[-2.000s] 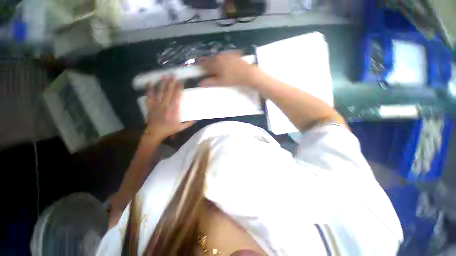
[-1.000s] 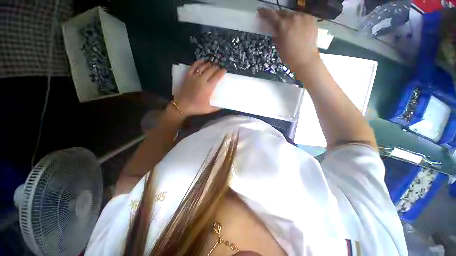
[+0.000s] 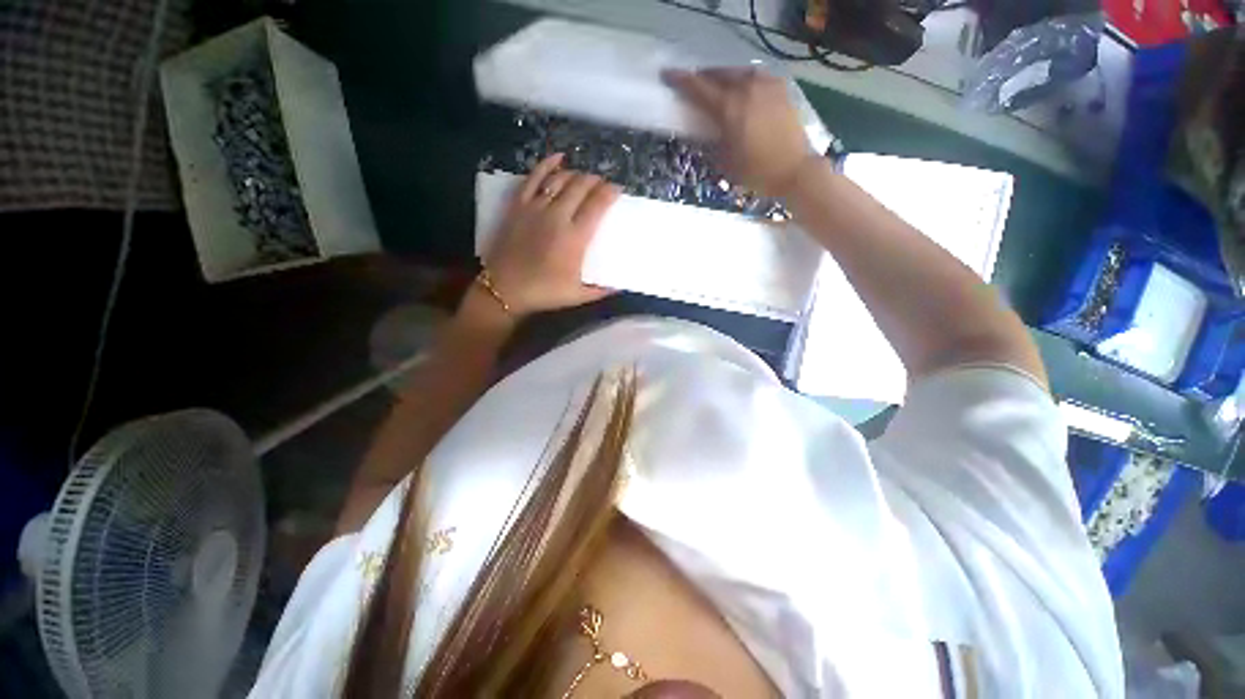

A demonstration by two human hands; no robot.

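Small silver-black metal parts (image 3: 631,157) lie in a loose heap on the green bench top. A long narrow white strip (image 3: 580,68) is behind the heap, tilted and partly over its back edge. My right hand (image 3: 744,123) grips the strip near its right end. A white tray (image 3: 703,257) lies along the near side of the heap. My left hand (image 3: 553,239) rests on the left part of this tray, fingertips at the heap's near edge. Another white tray (image 3: 942,205) lies to the right, partly hidden by my right forearm.
A cream box (image 3: 321,150) with dark parts stands left. A white fan (image 3: 150,560) is at lower left. Blue bins (image 3: 1085,294) with metal parts are at right. A black device (image 3: 867,30) with cables and a clear plastic bag (image 3: 1031,66) are at the back.
Over the last second my right hand and the strip have come towards me, and the strip now covers the back of the heap. My left hand has barely moved.
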